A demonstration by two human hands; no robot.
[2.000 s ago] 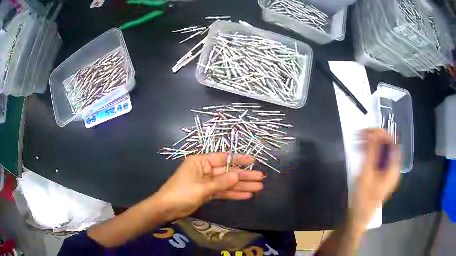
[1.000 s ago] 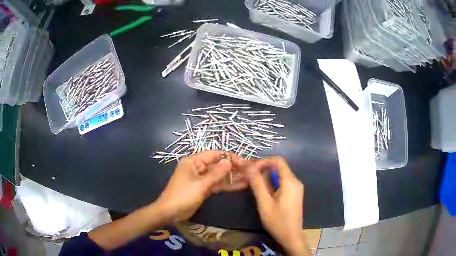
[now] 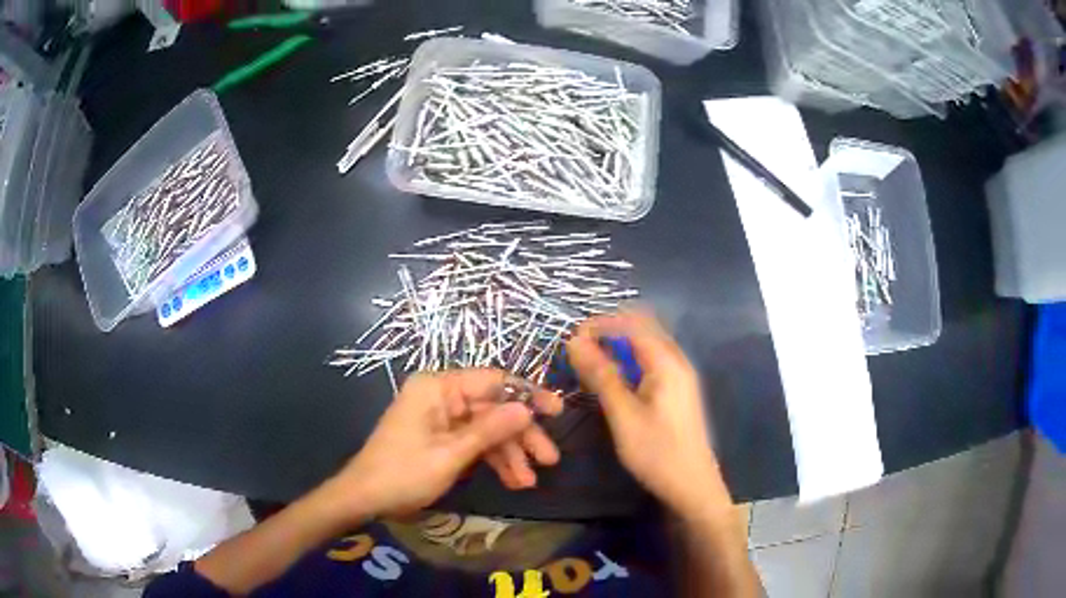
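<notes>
A loose heap of slim silver rods (image 3: 491,292) lies on the black tabletop in front of me. My left hand (image 3: 468,426) is palm up at the heap's near edge, with a small silver rod (image 3: 517,395) held at its thumb and fingers. My right hand (image 3: 643,403) is at the heap's near right, closed on a blue-handled hand tool (image 3: 620,360). The tool's tip is too blurred to tell. The main parts box (image 3: 526,129), clear and well filled with rods, stands behind the heap.
A part-filled scale box (image 3: 175,216) sits on the white digital scale (image 3: 208,286) at left. A black pen (image 3: 760,169) lies on the white paper strip (image 3: 807,315) at right, beside the narrow parts tray (image 3: 894,245). Green handles (image 3: 267,61) and stacked boxes (image 3: 877,53) are behind.
My right hand came from over the paper at right to my left hand, then moved slightly apart from it toward the heap. The whole view has shifted slightly.
</notes>
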